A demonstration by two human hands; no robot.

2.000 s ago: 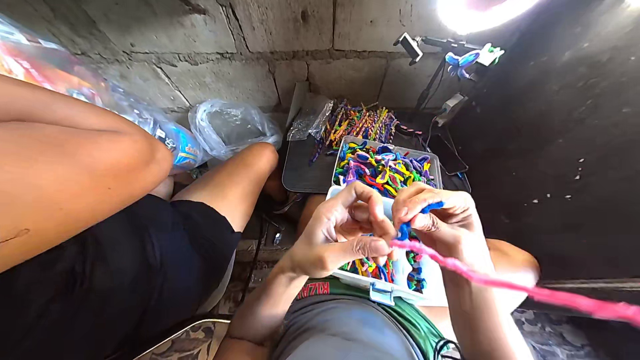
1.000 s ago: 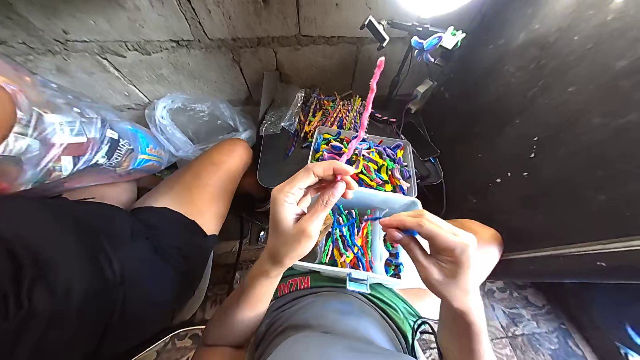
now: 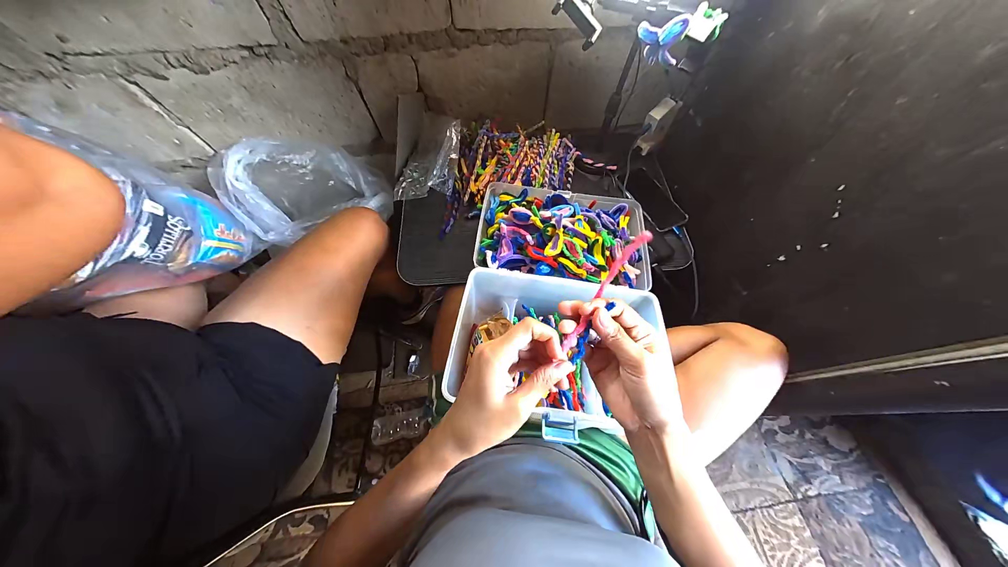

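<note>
Between my two hands is a pink fuzzy pipe cleaner (image 3: 622, 264), its free end pointing up and to the right. My left hand (image 3: 508, 378) pinches its lower end between thumb and fingers. My right hand (image 3: 634, 354) grips it higher up, together with a dark blue twisted pipe cleaner (image 3: 581, 346). Both hands are above a clear plastic box (image 3: 465, 339) on my lap, which holds more twisted pipe cleaners in several colours. Its open lid or second tray (image 3: 482, 228) behind is full of looped, multicoloured pipe cleaner pieces.
A pile of striped twisted pipe cleaners (image 3: 520, 165) lies on a black surface (image 3: 433, 244) by the block wall. Another person's bare leg (image 3: 307, 276) is at the left, beside clear plastic bags (image 3: 299, 189). Cables and a stand (image 3: 622, 87) with a blue pipe cleaner butterfly (image 3: 664, 35) are at the back right.
My hands, apart a second ago with pink in the left and blue in the right, have come together. The pink and blue pieces now meet between them.
</note>
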